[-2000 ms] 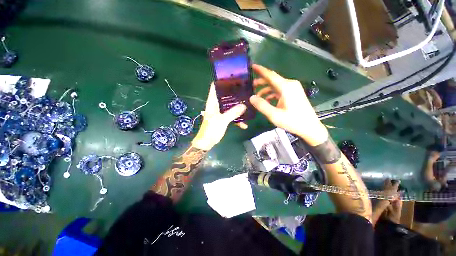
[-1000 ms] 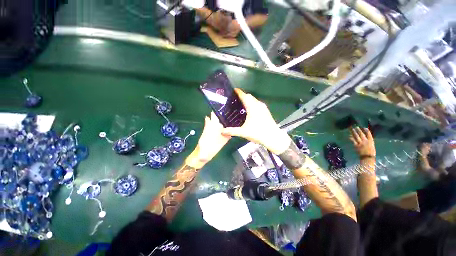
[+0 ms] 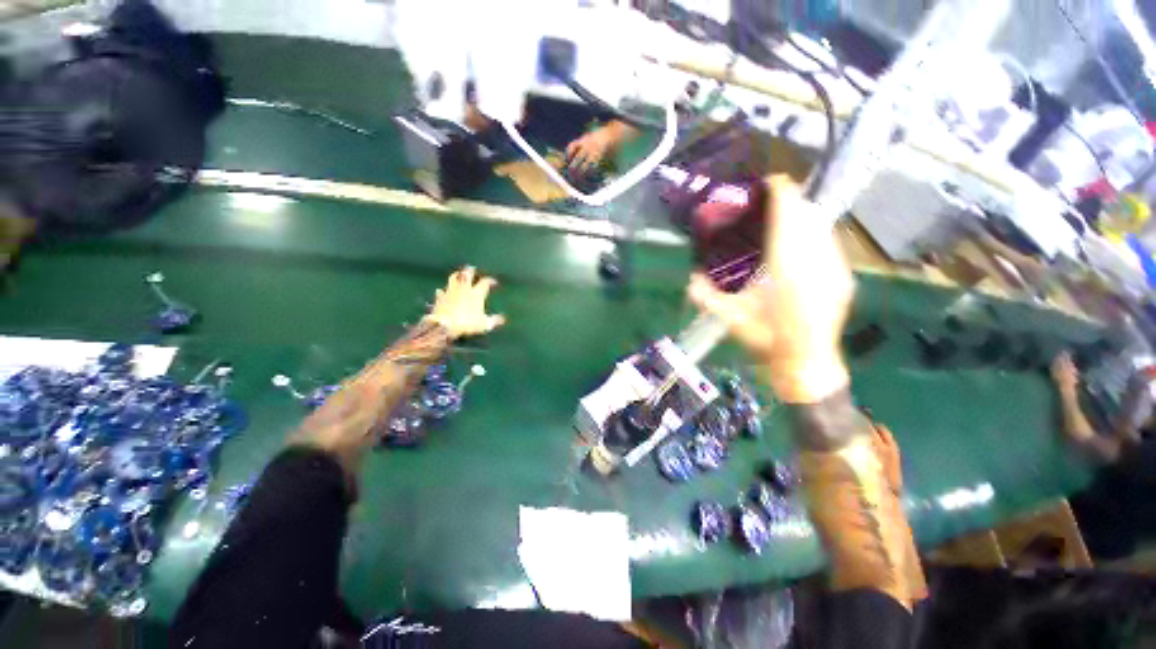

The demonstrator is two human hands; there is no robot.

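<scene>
My right hand (image 3: pixel 799 298), blurred, holds up the smartphone (image 3: pixel 733 235) above the bench at the right of centre. My left hand (image 3: pixel 467 307) is stretched over the green bench, palm down, with its fingers partly spread; whether it touches a unit under it is hidden. Several blue-and-white corded units (image 3: pixel 412 412) lie beside my left forearm, partly covered by it. A large heap of units (image 3: pixel 121 456) is at the left.
The white screw feeder (image 3: pixel 685 378) is at centre, with the dark screwdriver (image 3: pixel 621 437) against it and units (image 3: pixel 754 522) nearby. White paper (image 3: pixel 577 558) lies at the near edge. A pale support arm (image 3: pixel 887 108) rises at right. A black fan (image 3: pixel 108 121) is back left. Other people's hands show.
My left hand has let go of the phone and moved left over the bench. My right hand has carried the phone right. The view has shifted.
</scene>
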